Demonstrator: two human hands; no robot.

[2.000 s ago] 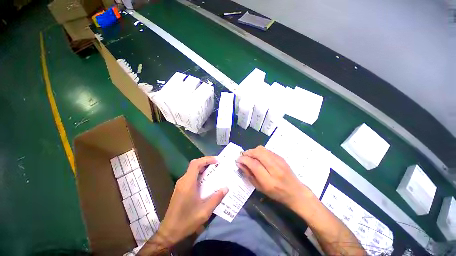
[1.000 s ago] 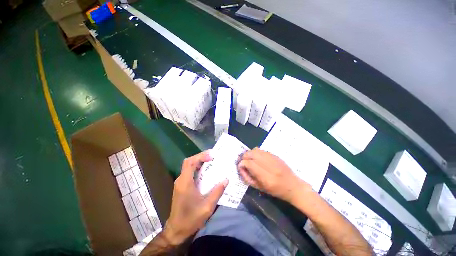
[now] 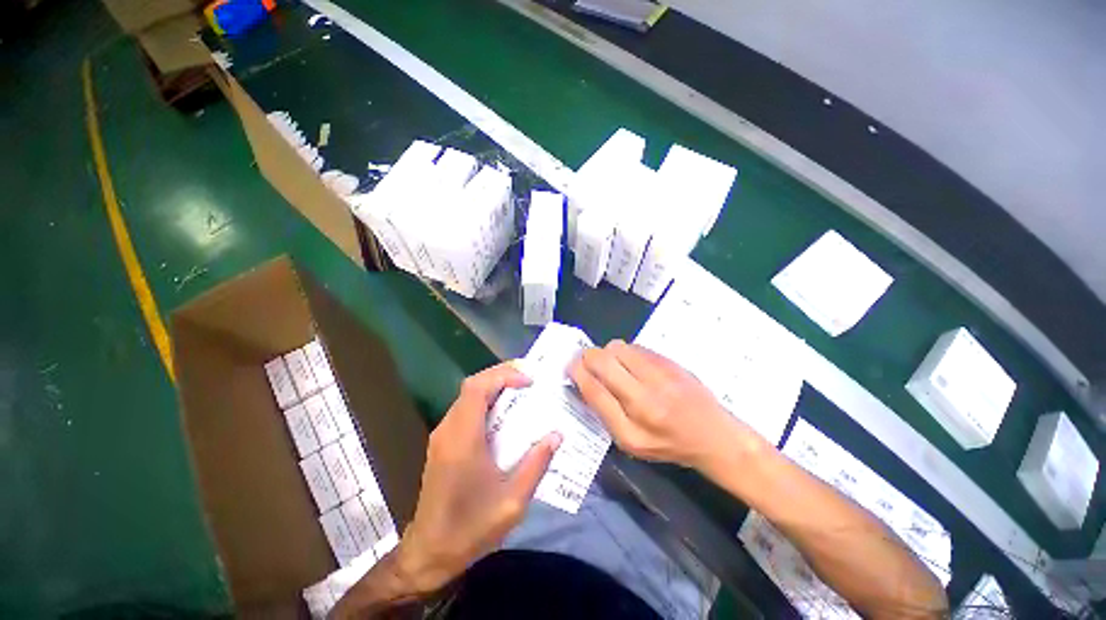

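My left hand (image 3: 475, 472) is shut on a white product box (image 3: 552, 418) with fine print, held tilted above my lap at the bench edge. My right hand (image 3: 643, 406) has its fingertips together on the upper right part of this box's face; whether a label is between them cannot be told. A single box (image 3: 542, 258) stands upright just beyond my hands. More white boxes stand grouped to its left (image 3: 446, 220) and right (image 3: 625, 218). A white label sheet (image 3: 728, 351) lies to the right of my right hand.
An open brown carton (image 3: 243, 424) at lower left holds rows of white boxes (image 3: 325, 442). Loose boxes (image 3: 833, 282) lie on the green belt (image 3: 776, 200) at right. A printed sheet (image 3: 849, 503) lies under my right forearm. An orange-and-blue object (image 3: 240, 15) is at the far bench end.
The loose boxes on the belt have shifted left and up in view, and one at the back now touches or overlaps the standing group. My right fingers stay at the held box's upper part.
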